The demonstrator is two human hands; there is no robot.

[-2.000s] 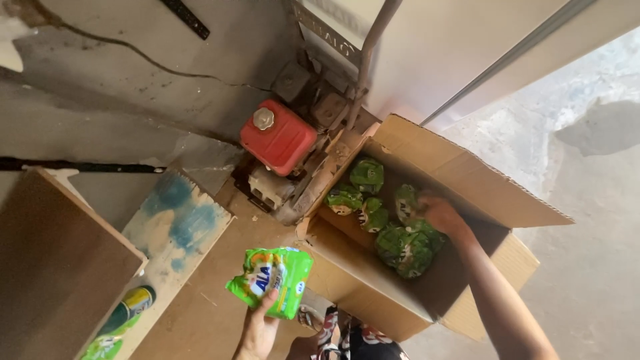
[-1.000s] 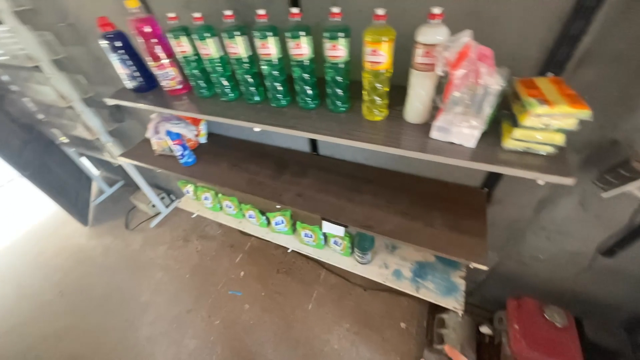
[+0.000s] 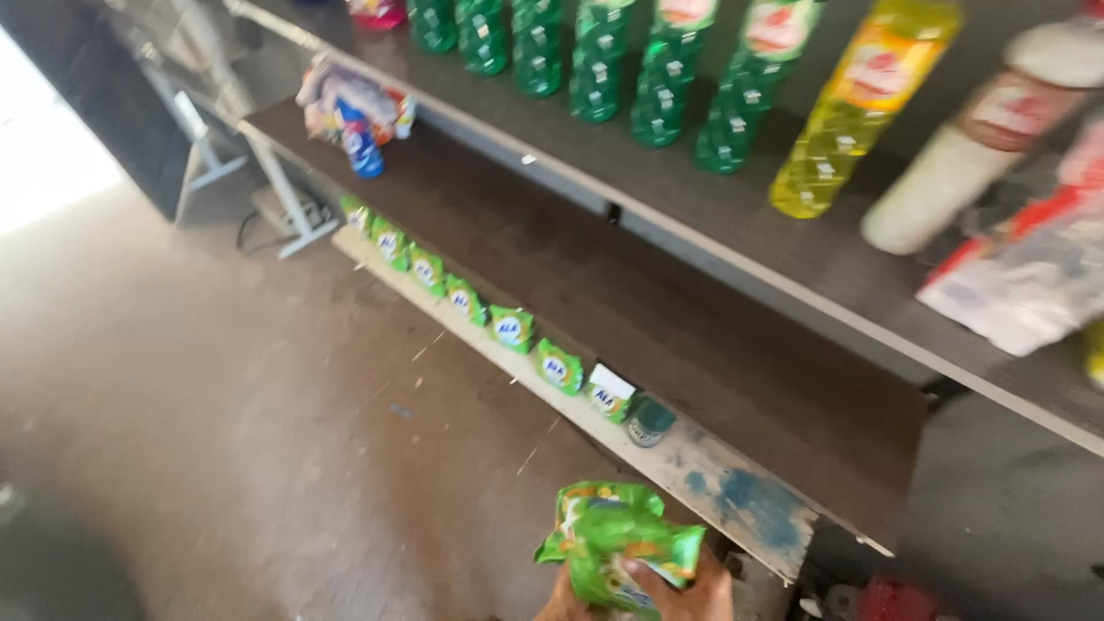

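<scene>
Green plastic packets of Ala detergent are held together at the bottom centre, in front of the lowest shelf's edge. My right hand grips them from the right, its thumb across the front packet. From the lower left, my left hand holds them too, partly hidden behind the plastic. Several like packets stand in a row along the pale bottom shelf. A small jar with a dark green lid stands at the right end of that row, beside a packet with a white card at its top.
The brown middle shelf bears a blue bottle and a plastic bag at its far left. On the top shelf stand green bottles, a yellow one and a white one. A red metal tank sits low right.
Two seconds ago my left hand held one packet and my right hand reached into a cardboard box; now both hands hold packets before the shelves. The view has swung from the box to the shelves.
</scene>
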